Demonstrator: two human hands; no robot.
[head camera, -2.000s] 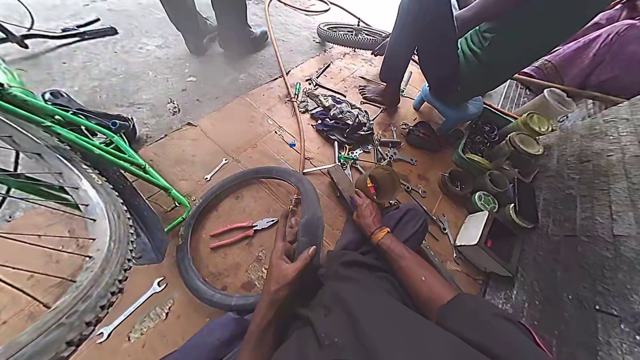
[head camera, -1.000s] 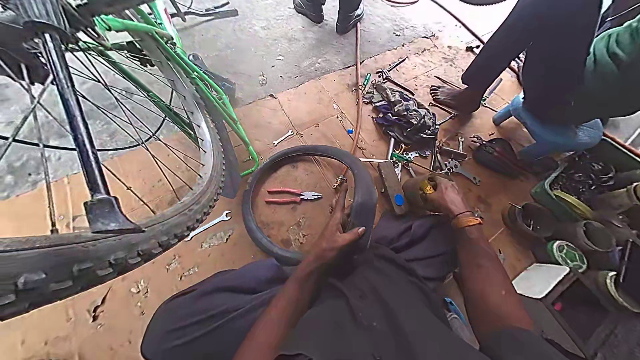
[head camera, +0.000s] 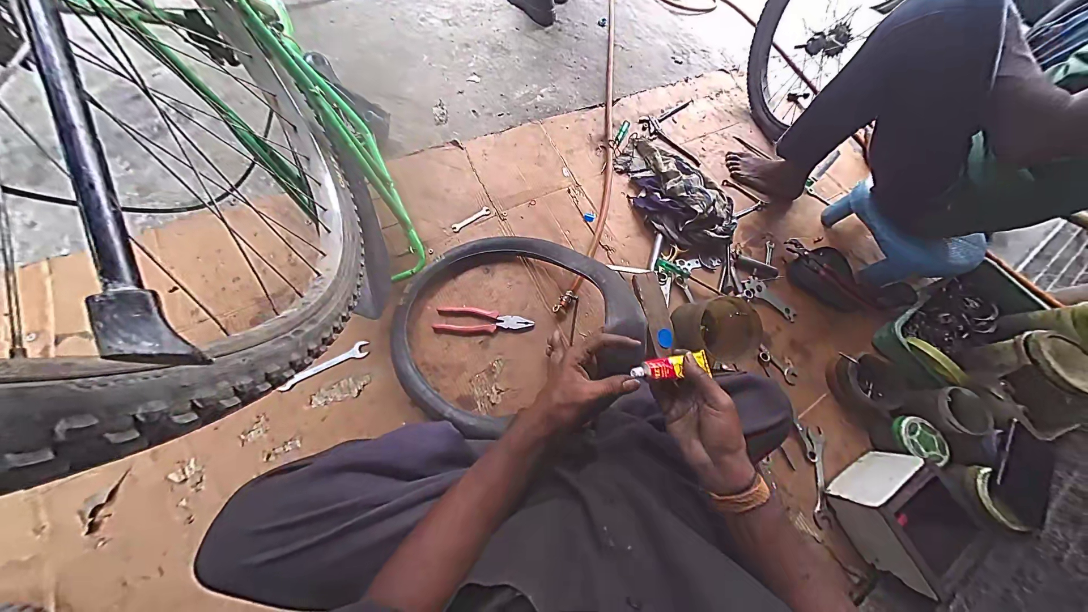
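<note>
My right hand (head camera: 704, 416) holds a small yellow and red tube (head camera: 671, 366) with its nozzle pointing left. Close to the nozzle is my left hand (head camera: 582, 380), its thumb and forefinger apart; whether its lower fingers touch the inner tube is unclear. The black rubber inner tube (head camera: 510, 248) lies in a ring in front of my lap. Inside the ring rest pliers with red handles (head camera: 467, 320). A flat bar with a blue spot (head camera: 653, 306) and an open round tin (head camera: 718, 330) are just beyond my right hand.
A green bicycle's wheel (head camera: 340, 280) stands at left. Spanners (head camera: 325, 365) lie on the cardboard (head camera: 518, 170). A crumpled rag (head camera: 680, 191) and tools are ahead. At right are containers (head camera: 943, 412), an open box (head camera: 884, 501) and a person's bare foot (head camera: 765, 172) beside a blue stool (head camera: 918, 251).
My right hand has gone from the round tin to near my left hand and now holds the small tube. My left hand, earlier on the inner tube, has lifted its thumb and forefinger toward the nozzle.
</note>
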